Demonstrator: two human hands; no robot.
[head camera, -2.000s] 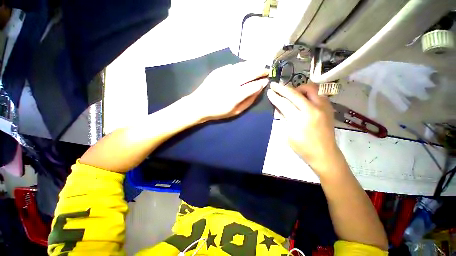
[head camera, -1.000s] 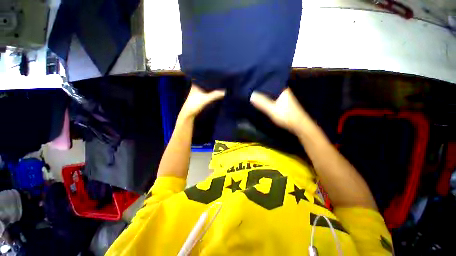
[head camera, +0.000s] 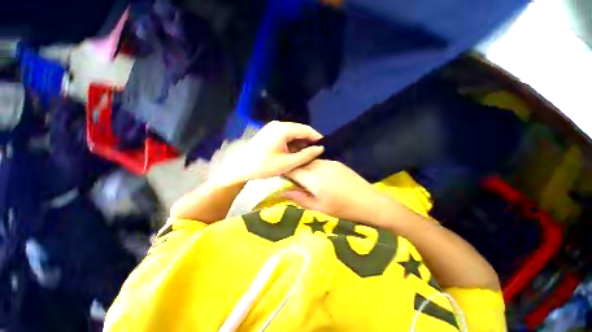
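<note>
Navy cloth (head camera: 389, 65) spreads from the top centre toward the upper right, its lower part close to my hands. My left hand (head camera: 276, 152) is at my waist, thumb and forefinger curled with a dark gap between them, beside the cloth. My right hand (head camera: 341, 194) lies against it, partly underneath, its fingertips hidden. Blur and overlap hide whether either hand grips the cloth. The sewing machine is out of view.
A blue basket edge (head camera: 250, 81) stands beyond my left hand. A red basket (head camera: 123, 154) is at left, and another red rim (head camera: 542, 249) at lower right. The white table (head camera: 552, 61) cuts across the upper right corner. An earphone cable (head camera: 253, 295) hangs on my yellow shirt.
The view has swung down from the machine to my lap. My hands, apart at the cloth's lower end one second ago, are now together at my waist. The cloth appears slanted.
</note>
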